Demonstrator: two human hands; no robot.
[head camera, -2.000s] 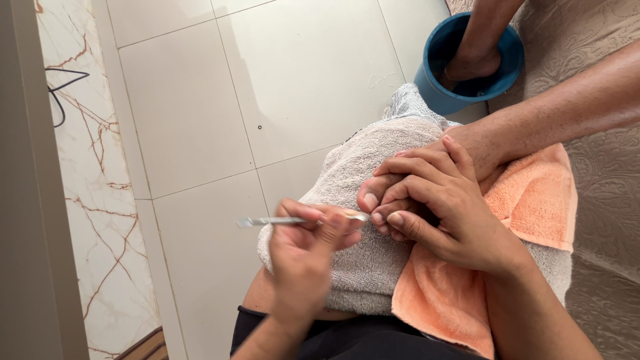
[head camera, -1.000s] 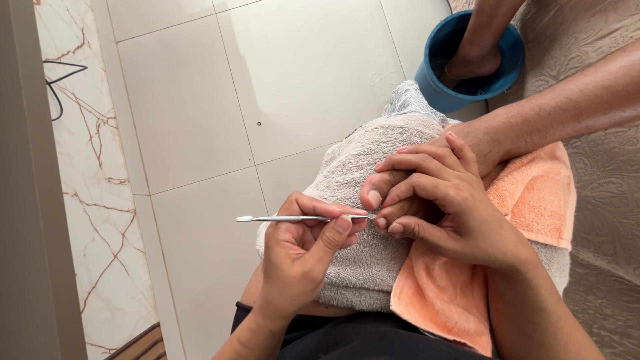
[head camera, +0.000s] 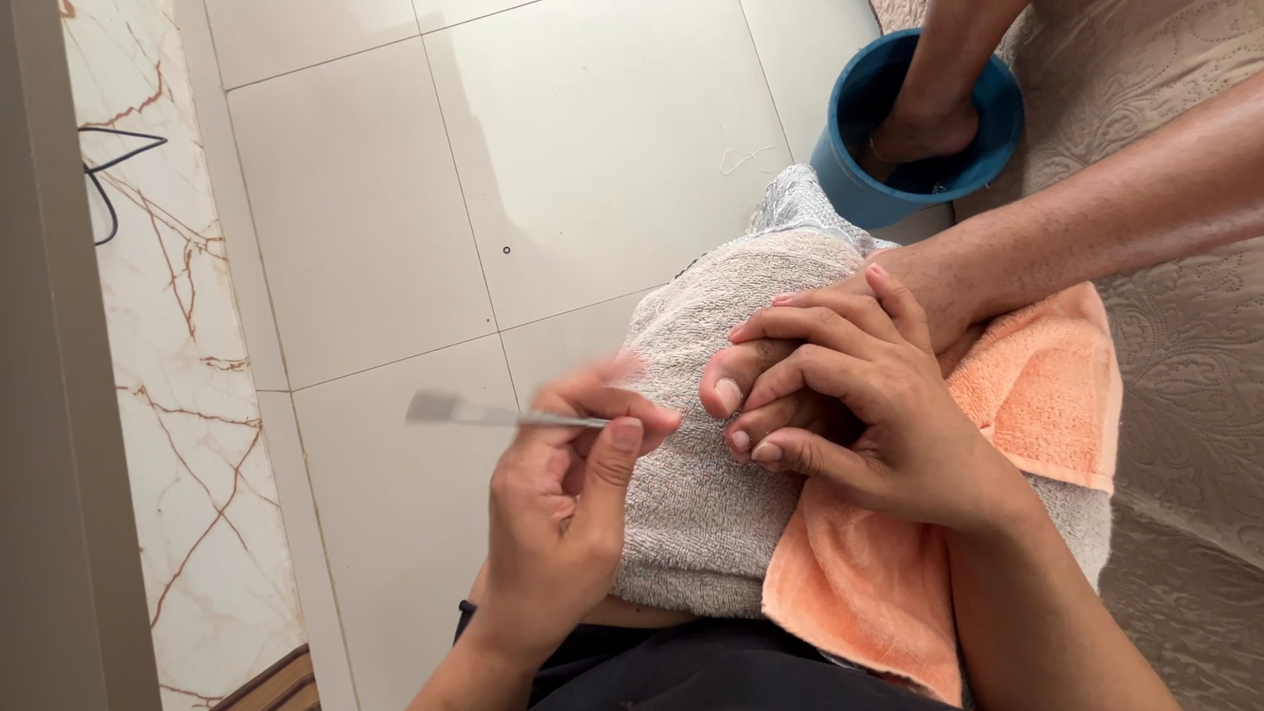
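Between the thumb and fingers of my left hand (head camera: 573, 484) is a slim metal cuticle pusher (head camera: 474, 411), its broad flat end pointing left and blurred. That hand is apart from the toes. My right hand (head camera: 869, 405) lies over the front of another person's foot (head camera: 918, 286) and grips its toes, with the big toe (head camera: 733, 380) showing beyond my fingers. The foot rests on a grey-beige towel (head camera: 691, 513) across my lap. An orange towel (head camera: 859, 583) lies under my right wrist and the foot.
The person's other foot (head camera: 923, 133) stands in a blue bucket (head camera: 859, 188) at the upper right. A patterned beige cover (head camera: 1185, 296) drapes the right side. Pale floor tiles (head camera: 355, 227) lie ahead, and a dark cable (head camera: 123, 153) rests on marble-look stone at the left.
My left hand has drawn the cuticle pusher back from the toes, where its tip was at a toenail one second ago. My right hand keeps its hold on the foot.
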